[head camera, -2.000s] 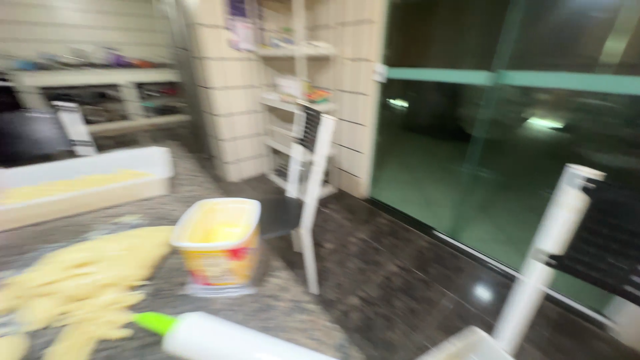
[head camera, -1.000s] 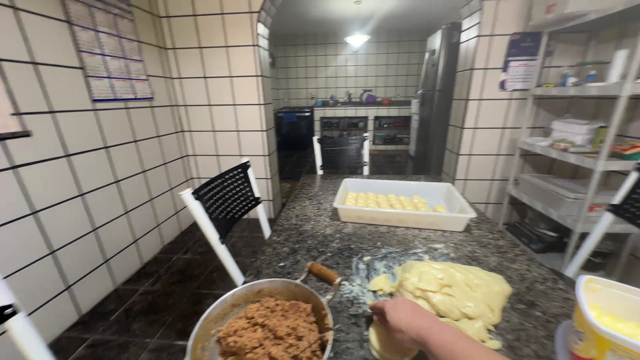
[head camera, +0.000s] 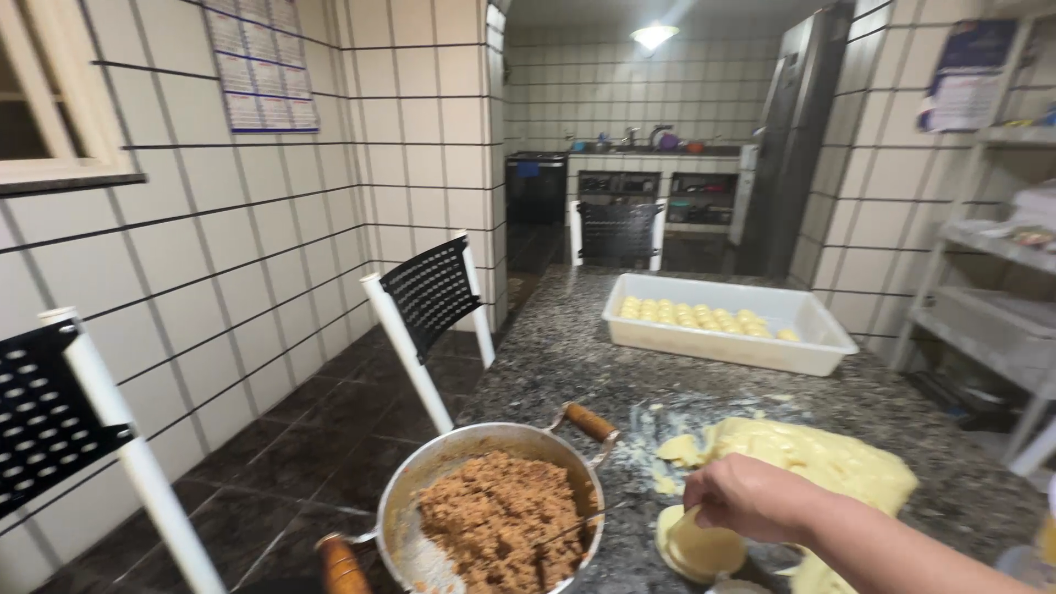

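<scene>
My right hand (head camera: 738, 499) reaches in from the lower right, its fingers pinched at the upper edge of a round flat dough disc (head camera: 705, 546). A paler disc lies partly under it on the granite table. Just beyond the hand spreads a large sheet of yellow dough (head camera: 825, 462), with loose scraps at its left end. Left of the hand stands a metal pot (head camera: 394, 528) with wooden handles, holding a crumbly brown filling (head camera: 503, 516) and a thin utensil. Farther back, a white plastic tray (head camera: 726, 351) holds rows of small dough balls (head camera: 689, 315). My left hand is out of view.
Black-and-white chairs (head camera: 433, 297) line the left side of the granite table (head camera: 544, 371), with another chair (head camera: 619, 235) at its far end. White shelves (head camera: 990, 330) stand at the right. Beyond are a refrigerator (head camera: 796, 140) and a kitchen counter (head camera: 660, 157).
The view has swung left from the glass doors to the table and pot. My right hand, absent from the oldest frame, appears at the dough in the later two.
</scene>
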